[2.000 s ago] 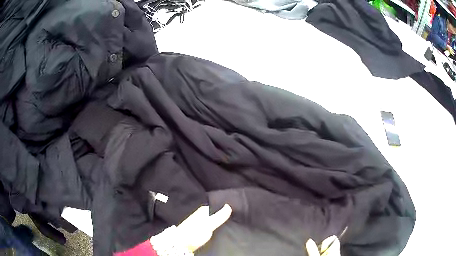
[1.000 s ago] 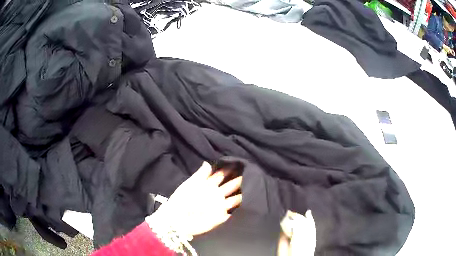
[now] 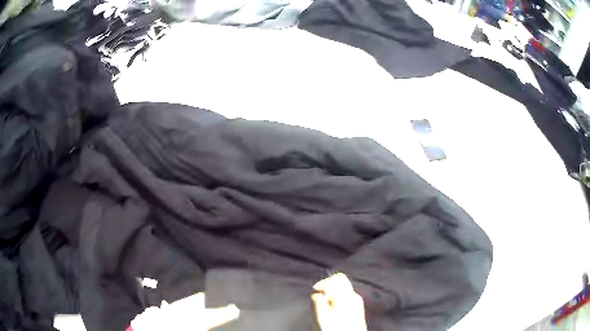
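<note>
A large black coat lies creased across the white table in front of me. My left hand is at the bottom edge, partly cut off, with its thumb on a flat band of the black cloth and other fingers hidden behind it. My right hand is on the coat to the right of that band, its fingers curled together. Whether it holds a small tool or cloth is too blurred to tell. A tiny white label shows on the cloth above my left hand.
A high dark coat pile stands at left. Black pieces with white cords and grey cloth lie at the far side. Another black garment lies at the back. A small dark rectangular object is on the white table.
The view has turned right, so the coat and pile sit further left. My left hand, spread in a fold of cloth before, is now lower at the flat band. My right hand's fingers are curled.
</note>
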